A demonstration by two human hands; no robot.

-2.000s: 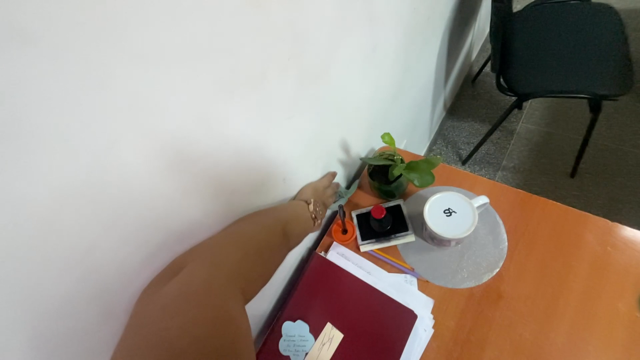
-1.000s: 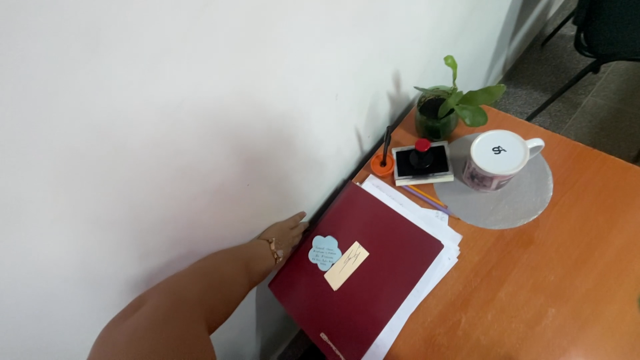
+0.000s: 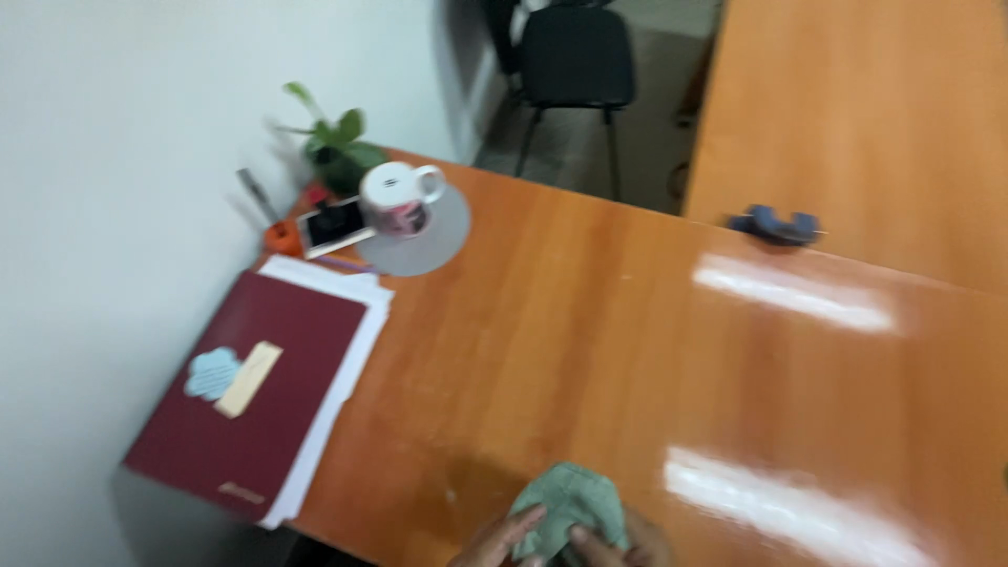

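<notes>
Both hands are at the bottom of the view, over the near edge of the orange-brown wooden desk [image 3: 551, 354]. A crumpled green cloth [image 3: 571, 504] is between them. My left hand [image 3: 500, 539] grips the cloth's left side, and my right hand [image 3: 618, 543] has its fingers on the lower right part. To their left lies a maroon folder [image 3: 276, 394] on a stack of white papers [image 3: 335, 409], bearing a blue cloud-shaped note and a cream strip.
Against the wall are an orange pen holder [image 3: 283, 239], an ink pad [image 3: 335, 227], a potted plant [image 3: 339, 153] and an upside-down mug [image 3: 398, 197] on a grey round mat [image 3: 429, 248]. A dark blue object [image 3: 778, 224] lies near the joined desk [image 3: 858, 118]; a black chair [image 3: 577, 59] stands beyond.
The arm that reached along the wall by the folder has gone from there. Both hands now hold a green cloth over the desk. The view has swung right.
</notes>
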